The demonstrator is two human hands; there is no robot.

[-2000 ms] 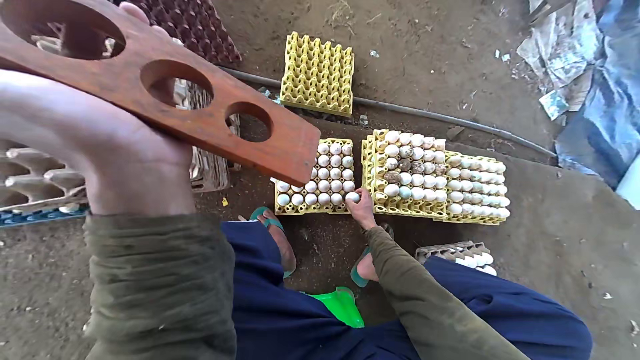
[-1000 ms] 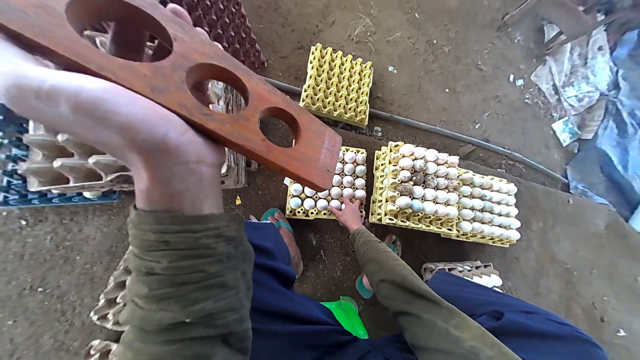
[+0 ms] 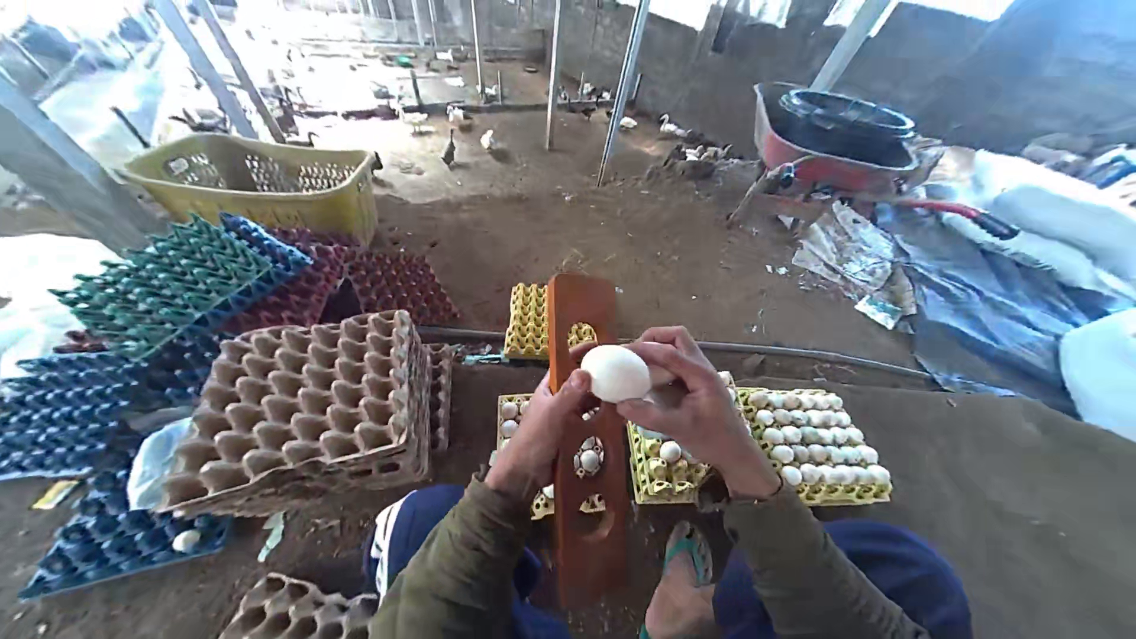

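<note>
A white egg is in the fingers of my right hand, just over a reddish-brown wooden board with round holes. My left hand grips the board at its left edge, its thumb close to the egg. The board stands lengthwise in front of me, and its holes show eggs and trays behind it. Beneath and to the right of my hands, yellow trays hold rows of white eggs. Behind the board lies a yellow egg tray with bare cups.
Stacked brown pulp trays stand at the left, beside green trays and blue trays. Farther back are a yellow crate, a red wheelbarrow and several birds. A hose crosses the dirt floor.
My right hand has come up from the egg tray and now holds an egg at the board. The board has turned from slanting to lengthwise. The view has tilted up.
</note>
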